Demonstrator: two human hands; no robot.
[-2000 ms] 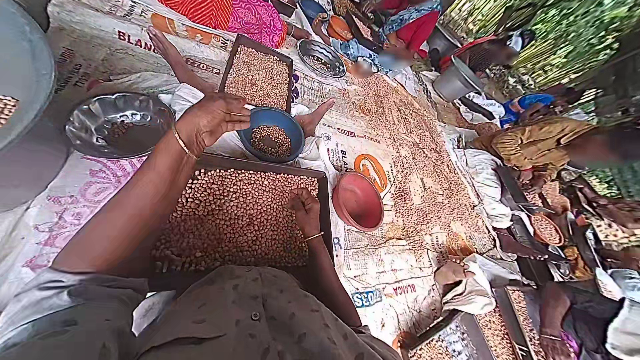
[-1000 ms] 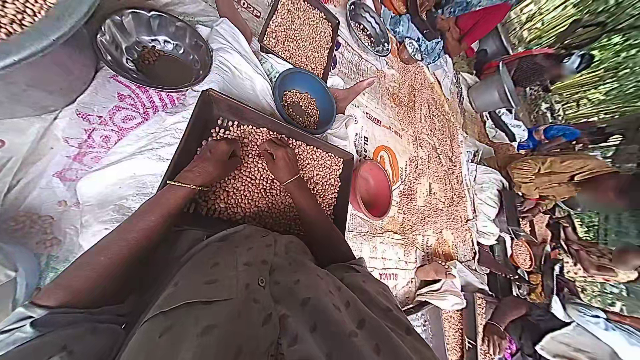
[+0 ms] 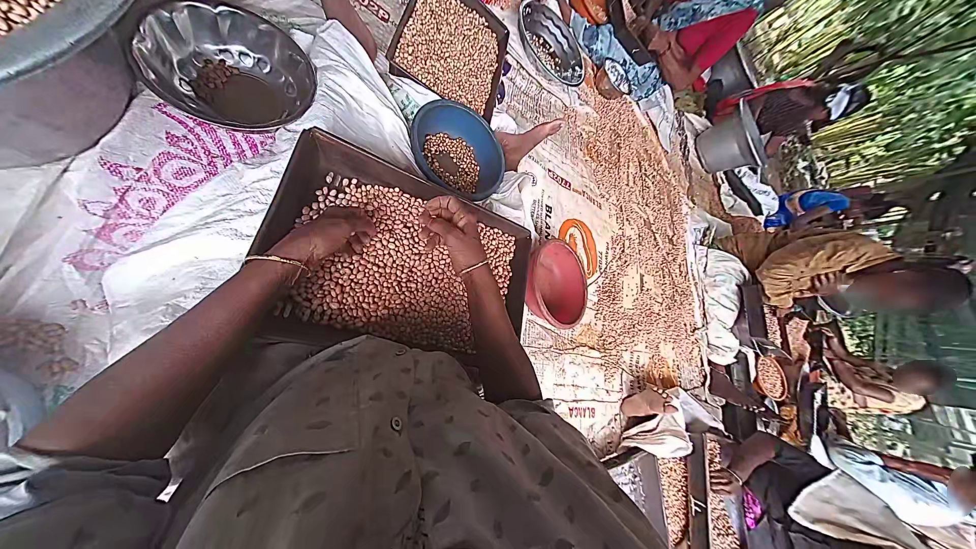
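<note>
A dark rectangular tray [image 3: 341, 158] holds a wide layer of small tan and pinkish nuts or beans [image 3: 389, 282] and lies before my lap. My left hand [image 3: 333, 233] is over the left part of the layer, fingers curled downward. To its right, my right hand [image 3: 454, 227] has its fingers bent together just above the nuts, near the tray's far side. Whether either hand holds a nut is not visible. A blue bowl [image 3: 427, 126] with some nuts stands at the tray's far edge. Against the right edge is a red bowl [image 3: 563, 284].
A fluted metal basin [image 3: 259, 114] and a large metal tub [image 3: 69, 91] are at upper left. Beyond the blue bowl lies another nut-filled tray [image 3: 393, 49], near a bare foot [image 3: 530, 143]. Nuts cover a printed sheet [image 3: 579, 381] at right. Several people sit around it.
My left hand has come down from beside the blue bowl onto the nuts in the tray. My right hand has moved from the tray's right side toward its middle. The view has shifted.
</note>
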